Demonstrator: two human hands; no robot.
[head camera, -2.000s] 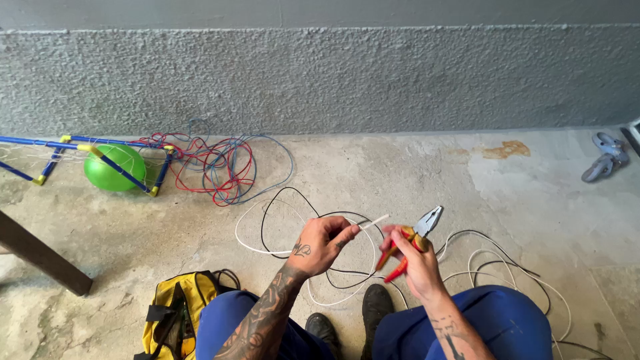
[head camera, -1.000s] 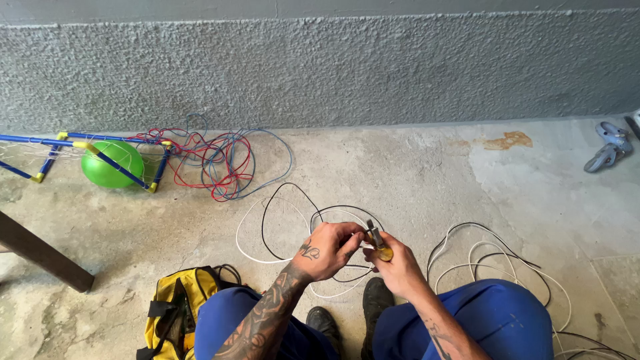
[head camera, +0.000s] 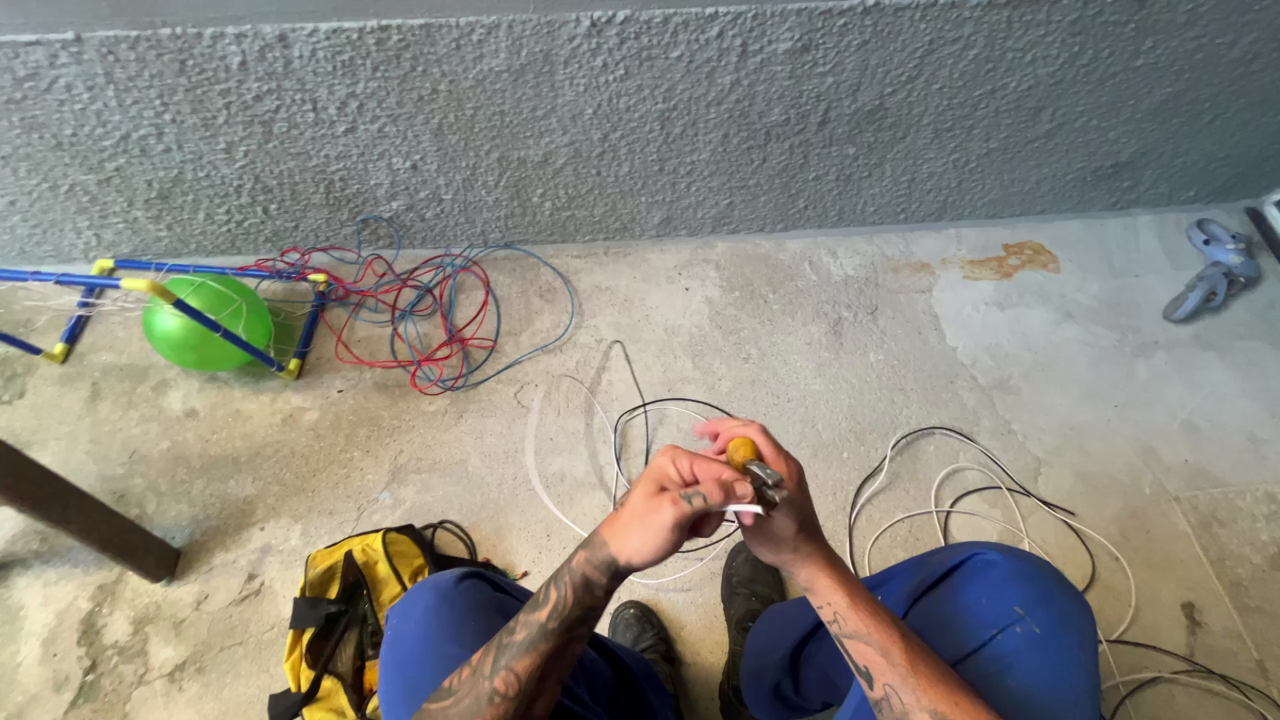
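My left hand (head camera: 668, 500) pinches a short white end of cable (head camera: 743, 509) between thumb and fingers. Close against it, my right hand (head camera: 775, 495) holds combination pliers (head camera: 762, 474), whose metal head is at the white end; whether the jaws touch it I cannot tell. Most of the handles are hidden by the fingers. Loose loops of black and white cable (head camera: 615, 440) lie on the floor beneath my hands, and more black and white cable (head camera: 940, 430) is coiled by my right knee.
A yellow and black tool bag (head camera: 390, 560) stands beside my left leg. Red and blue cables (head camera: 440, 320) lie tangled near a green ball (head camera: 208, 322) and a blue tube frame (head camera: 310, 325) with netting. Grey clogs (head camera: 1215, 265) are at the right, a dark post (head camera: 85, 510) at the left.
Two seconds ago my hands were apart, with the pliers pointing up and away on the right. They have come together, and the pliers' head is now at the white end.
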